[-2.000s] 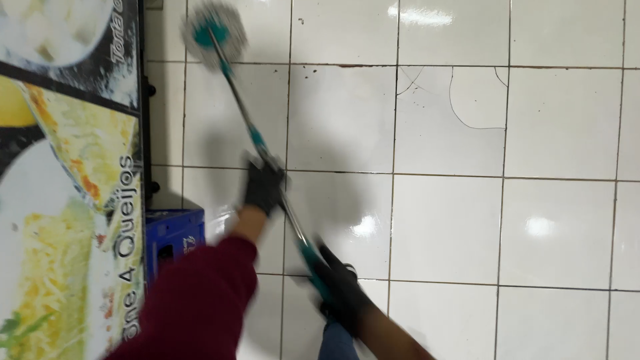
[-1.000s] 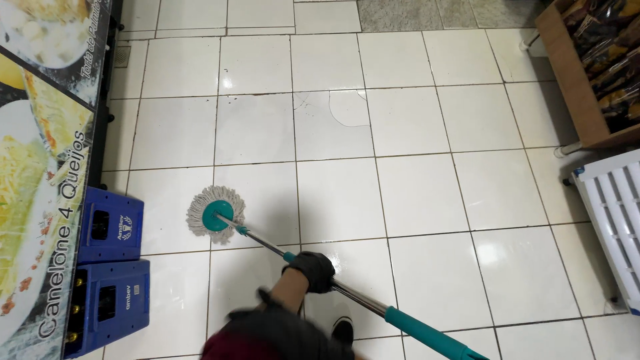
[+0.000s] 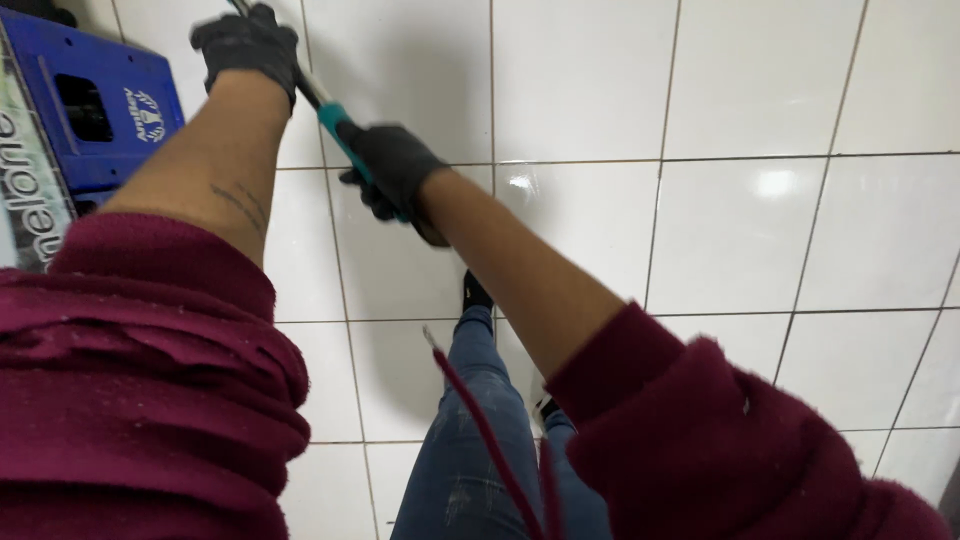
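A mop's metal pole with a teal grip (image 3: pixel 334 116) slants from the top left toward the middle. My left hand (image 3: pixel 251 52), in a black glove, is closed around the metal pole near the top edge. Lower and to its right, my right hand (image 3: pixel 394 169), also gloved in black, grips the teal part of the handle. The mop head lies outside the view, beyond the top edge.
White floor tiles (image 3: pixel 577 232) with dark joints spread around my feet. A blue plastic crate (image 3: pixel 127 67) stands at the upper left, beside a printed food panel (image 3: pixel 26 195). My jeans-clad leg (image 3: pixel 472 435) and a dark shoe (image 3: pixel 477 291) show below my hands.
The view has swung down toward my legs. One second ago the mop head showed on the tiles; now it is out of view. Both hands now show on the pole.
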